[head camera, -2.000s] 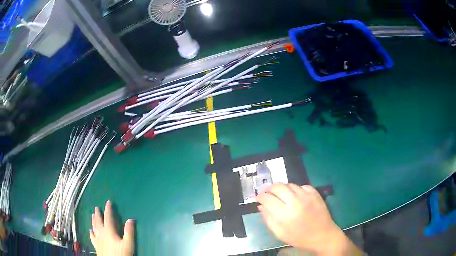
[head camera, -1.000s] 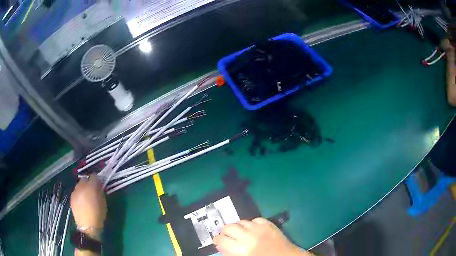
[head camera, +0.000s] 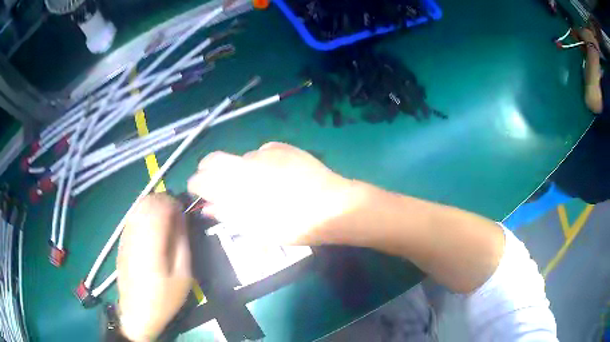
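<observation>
A white two-legged cable (head camera: 110, 250) lies slantwise at the left, its red connector (head camera: 83, 291) toward me. One leg runs up the bench; the other passes under my left hand (head camera: 155, 257). My left hand is blurred, its fingers curled at the cable's free end. My right hand (head camera: 267, 190) is overexposed, its fingertips meeting my left hand around thin coloured wires (head camera: 195, 204). What each fingertip pinches is partly hidden. A white card (head camera: 257, 264) framed by black tape (head camera: 235, 308) lies beneath my right hand.
More white cables (head camera: 134, 143) with red ends lie behind, over the yellow line tape (head camera: 148, 150). Another bundle (head camera: 9, 280) is at the far left. Loose black pieces (head camera: 374, 87) lie before the blue tray (head camera: 331, 45). Another person's arm (head camera: 592, 77) is at the right, near a blue stool (head camera: 535, 208).
My left hand has moved from the cable pile toward me with a two-legged cable. My right hand has moved from the card to meet it at the wires. The view has shifted.
</observation>
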